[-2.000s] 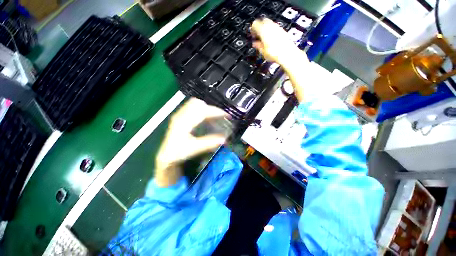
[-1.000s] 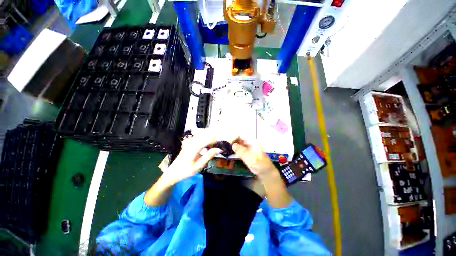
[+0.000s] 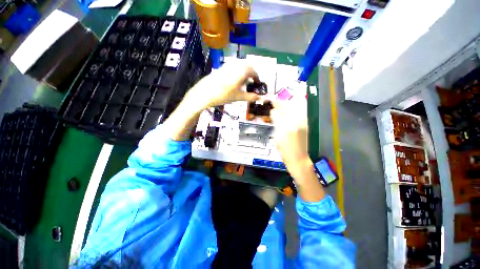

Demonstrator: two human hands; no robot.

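A small black housing (image 3: 256,87) is held by my left hand (image 3: 227,85), between thumb and fingers, above the rear of the fixture. The orange-and-black locating nest (image 3: 259,111) lies just in front of it. My right hand (image 3: 288,125) is at the nest's right side, blurred; its fingertips are near the nest, and whether they grip anything cannot be told. The silvery-grey press fixture (image 3: 255,135) sits on the white base plate (image 3: 226,148). The gold-orange press head (image 3: 213,23) hangs behind, at the top.
A stack of black blister trays (image 3: 118,100) stands left of the base, with white and black inserts in its rear pockets. Black strips (image 3: 211,136) lie left of the fixture. A blue press column (image 3: 325,42) rises at rear right. A handheld device (image 3: 326,171) lies right of the base.
Both hands have moved forward from the base's front edge to the nest, my left hand with the black housing. The view has shifted, and the orange-and-black nest now shows clear of the press head.
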